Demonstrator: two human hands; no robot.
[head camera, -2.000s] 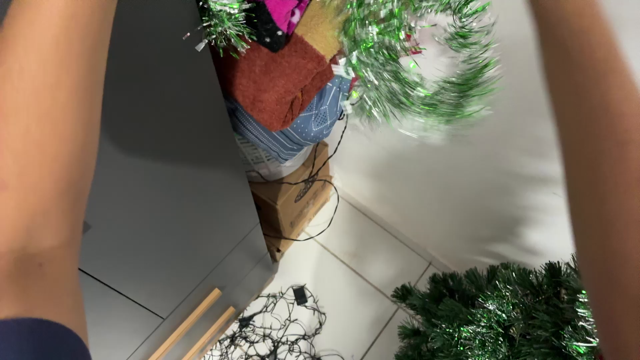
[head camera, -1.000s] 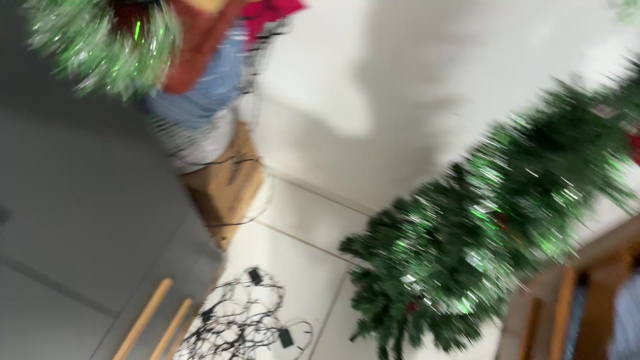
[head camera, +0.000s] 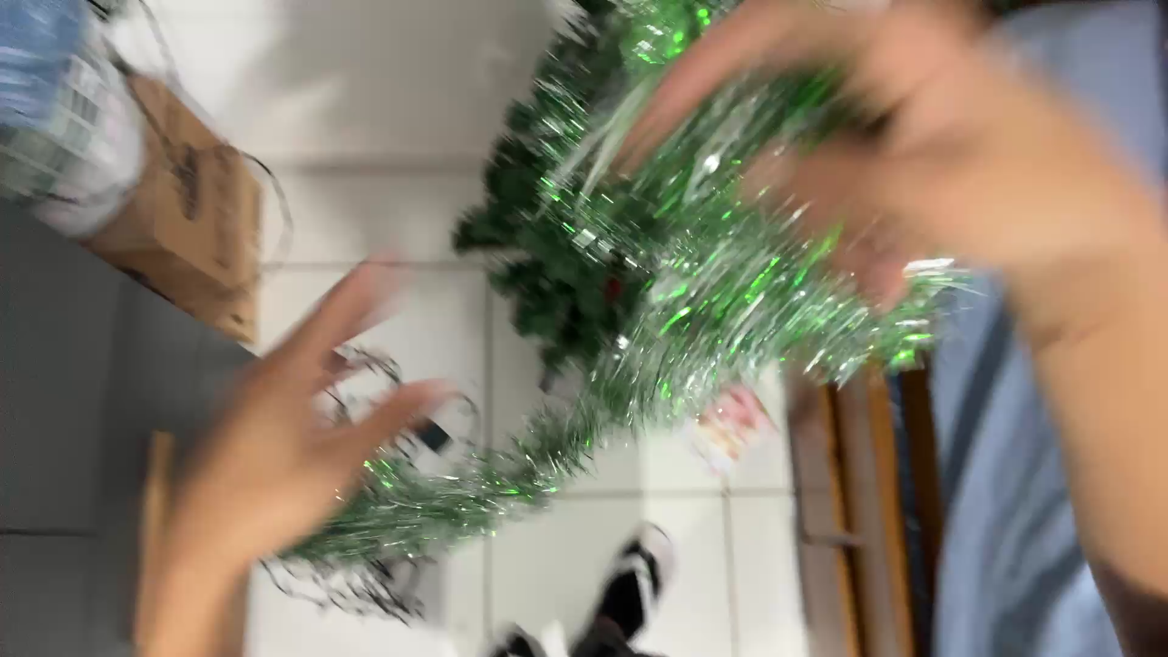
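Note:
A green and silver tinsel garland (head camera: 730, 301) hangs slanting across the middle of the view. At the upper right is my right hand (head camera: 876, 164), blurred, with some fingers curled in the thick bunch of tinsel and one finger stretched out to the left. My left hand (head camera: 292, 429) is at the lower left, also blurred, its thumb and fingers spread. The thin end of the garland passes by its palm and wrist; whether it touches is unclear. Behind the tinsel stands an artificial green Christmas tree (head camera: 547, 237), with tinsel on it.
A cardboard box (head camera: 196, 201) stands at the upper left beside a grey cabinet (head camera: 55, 383) with wooden handles. Tangled dark string lights (head camera: 365, 584) lie on the white tile floor (head camera: 557, 584). A shoe (head camera: 634, 575) shows below. Blue cloth (head camera: 995, 474) hangs by wooden furniture (head camera: 826, 566) at right.
Both hands and the long tinsel garland are now in front of the tree; no hands showed one second ago. The view has shifted right, toward the tree and the wooden furniture.

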